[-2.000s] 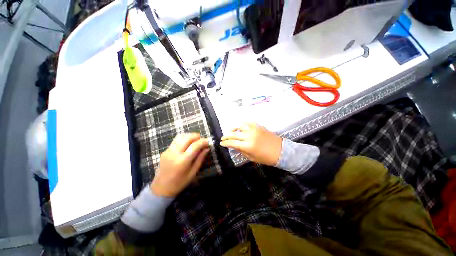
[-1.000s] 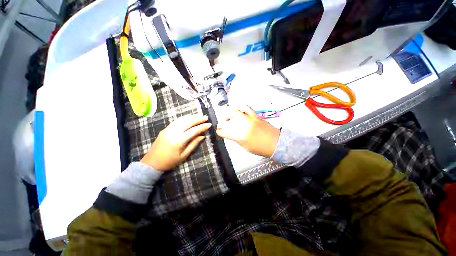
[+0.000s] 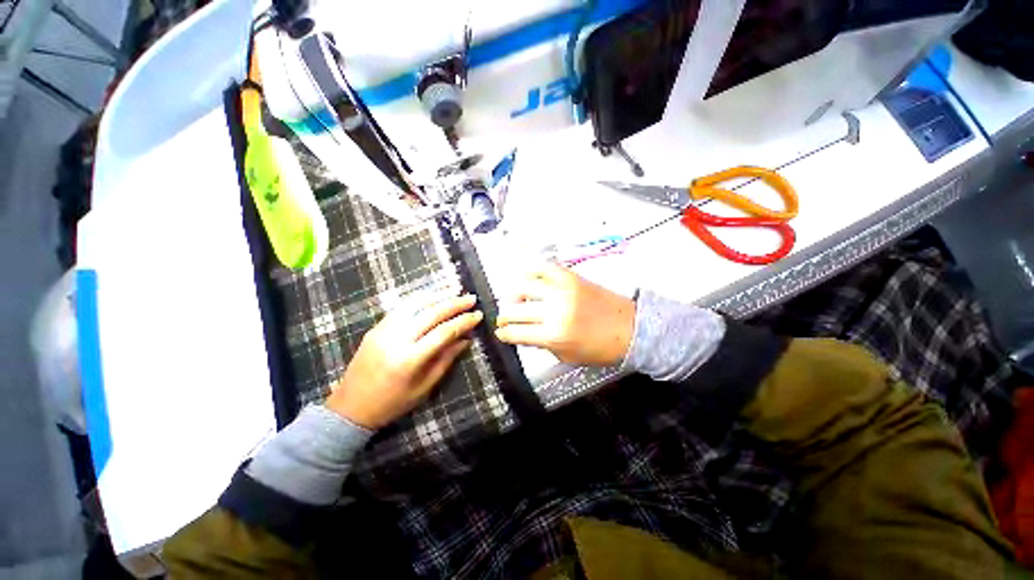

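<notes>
The plaid panel [image 3: 352, 261] lies flat on the white table, a black edge along its left side. A narrow black strip [image 3: 477, 283] runs along its right edge, from under the presser foot [image 3: 448, 212] down to the table's front edge. My left hand [image 3: 406, 358] lies on the panel, fingertips at the strip's left side. My right hand [image 3: 570, 317] is at the strip's right side, its fingertips at the strip's edge. The fingertips of both hands nearly meet below the presser foot. Whether they pinch the cloth cannot be told.
Scissors [image 3: 738, 213] with orange and red handles lie right of the needle, with thin pink and blue pens [image 3: 592, 250] beside them. A yellow-green tag [image 3: 278, 202] hangs left of the needle. The machine head [image 3: 516, 74] stands behind. Dark plaid cloth [image 3: 896, 300] hangs below the table's edge.
The panel has moved up under the machine; its black cross line no longer shows. Both hands moved up with it, then slightly back down the strip. The camera view has also shifted.
</notes>
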